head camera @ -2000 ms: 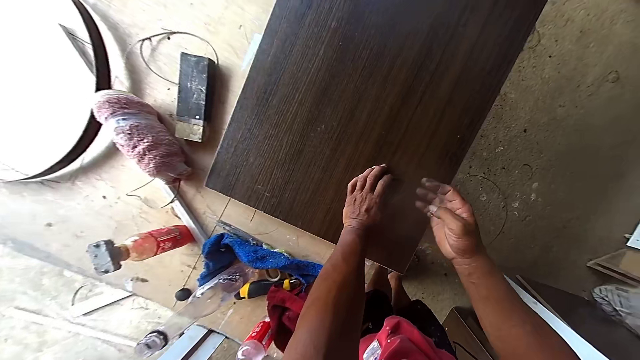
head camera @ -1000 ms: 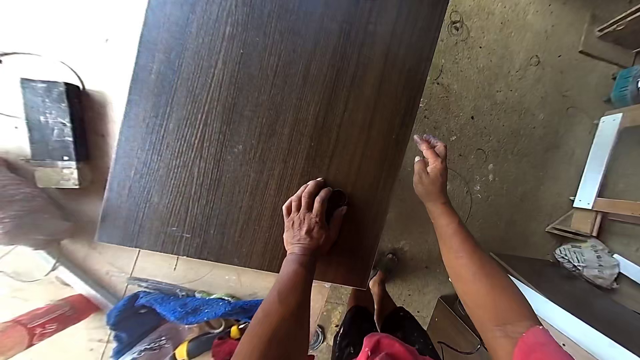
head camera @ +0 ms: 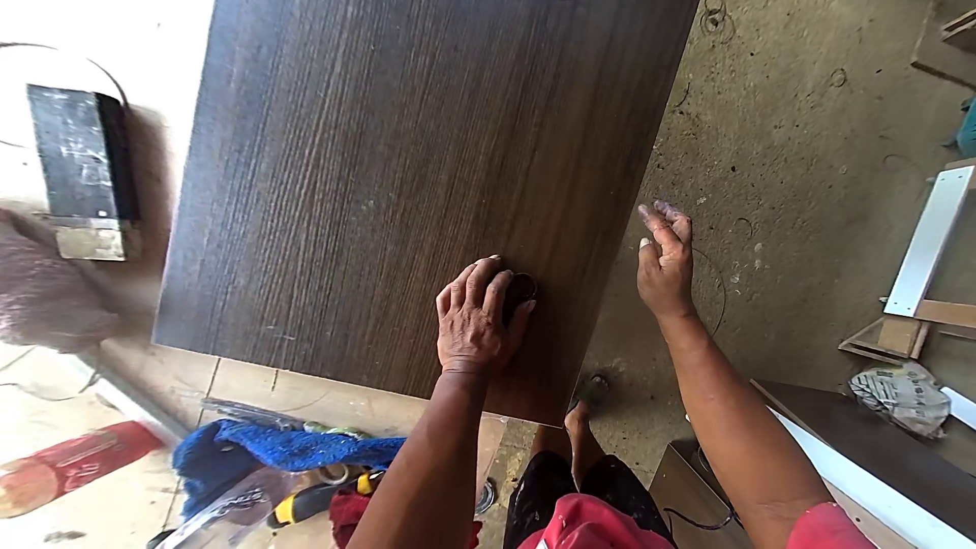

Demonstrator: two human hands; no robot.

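Observation:
A dark wood-grain laminate panel (head camera: 396,183) lies flat on a light work surface. My left hand (head camera: 479,316) is laid on it near its lower right corner, fingers curved round a small dark round object (head camera: 520,293) at the thumb, partly hidden by the fingers. Just beyond the panel's right edge my right hand (head camera: 666,259) is raised over the floor, fingers loosely bent and apart, with whitish dust on the fingertips and nothing seen in it.
Left of the panel lie a black block-shaped object (head camera: 76,152) and a pinkish fuzzy bundle (head camera: 46,286). Near me are a red-labelled bottle (head camera: 84,461), a blue cloth (head camera: 282,446) and a yellow-black tool (head camera: 316,499). White-edged boards (head camera: 846,492) and a frame (head camera: 930,244) stand right.
The view has shifted to the right and nearer the panel. A dark round object now shows beside my left thumb. My right hand, over the panel's edge two seconds ago, is now clear of it.

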